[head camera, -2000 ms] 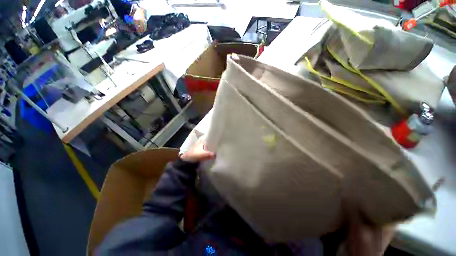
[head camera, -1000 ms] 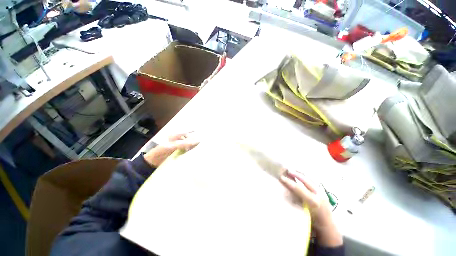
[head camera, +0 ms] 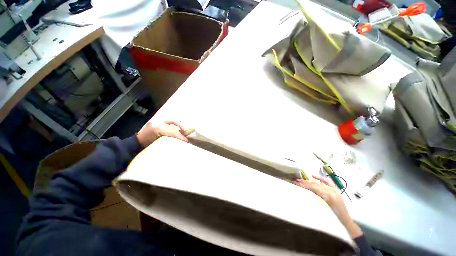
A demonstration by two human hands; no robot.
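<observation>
A beige bag body (head camera: 220,177) lies at the table's front edge, its wide opening towards me and dark inside. My left hand (head camera: 162,132) holds its far left corner. My right hand (head camera: 325,192) holds its far right corner, near a small yellow edge. A narrow darker fold runs between the hands. A green-handled pointed tool (head camera: 334,177) lies on the table just beyond my right hand, with a dark cord beside it. My fingers are partly hidden by the cloth.
Beige pieces with yellow edges (head camera: 345,57) lie at the back; another stack (head camera: 425,110) is at the right. A red bottle (head camera: 356,128) and slim stick (head camera: 369,184) lie on the white table (head camera: 220,90). Cartons (head camera: 170,65) stand left.
The bag body has been turned from its raised, slanted position so its opening now faces me. Both hands now grip its far corners. The view has shifted.
</observation>
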